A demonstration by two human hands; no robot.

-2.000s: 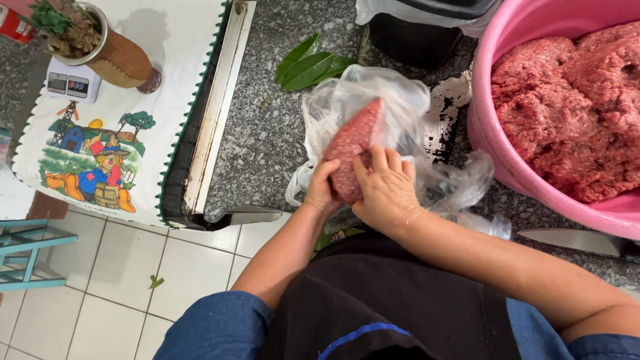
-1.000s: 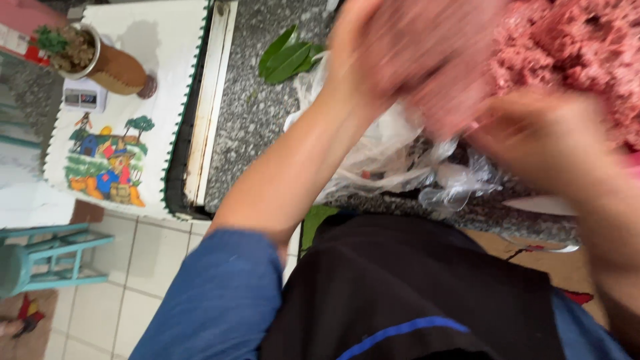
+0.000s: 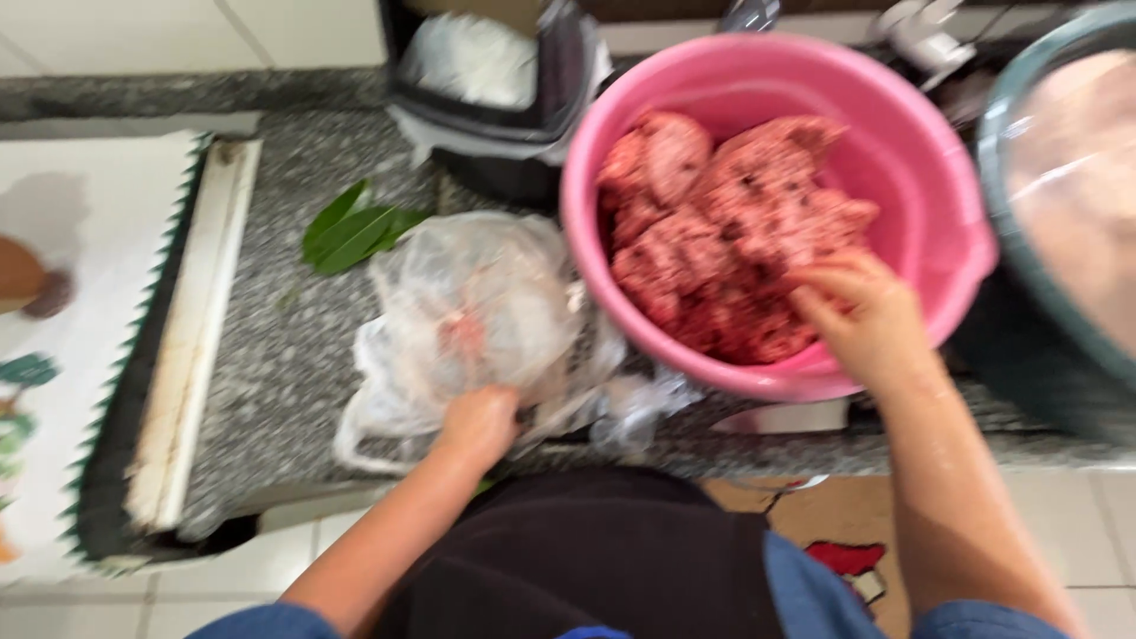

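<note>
A large pink plastic basin [image 3: 954, 293] holds a mound of raw ground meat [image 3: 710, 240]. My right hand [image 3: 856, 311] is over the basin's near right side, fingers partly spread at the meat's edge; nothing shows in it. Left of the basin, translucent plastic bags [image 3: 497, 293] lie crumpled on the granite, with a reddish patch in the middle. At their near edge my left hand [image 3: 479, 426] is curled, its fingers partly hidden; it seems to pinch the plastic, but blur leaves this unsure. A knife blade [image 3: 781, 417] lies between the basin and the counter's front edge.
Green leaves [image 3: 351, 231] lie on the granite counter [image 3: 266, 355]. Behind the bags stands a black bin [image 3: 506, 120] lined with plastic. A dark green tub [image 3: 1021, 204] with pale contents under clear plastic is at the right. A white-clothed surface [image 3: 98, 231] is at the left.
My hands, together on a lump of meat two seconds ago, are now apart: the left by the bags, the right over the basin. The lump is no longer in them. The view has shifted right.
</note>
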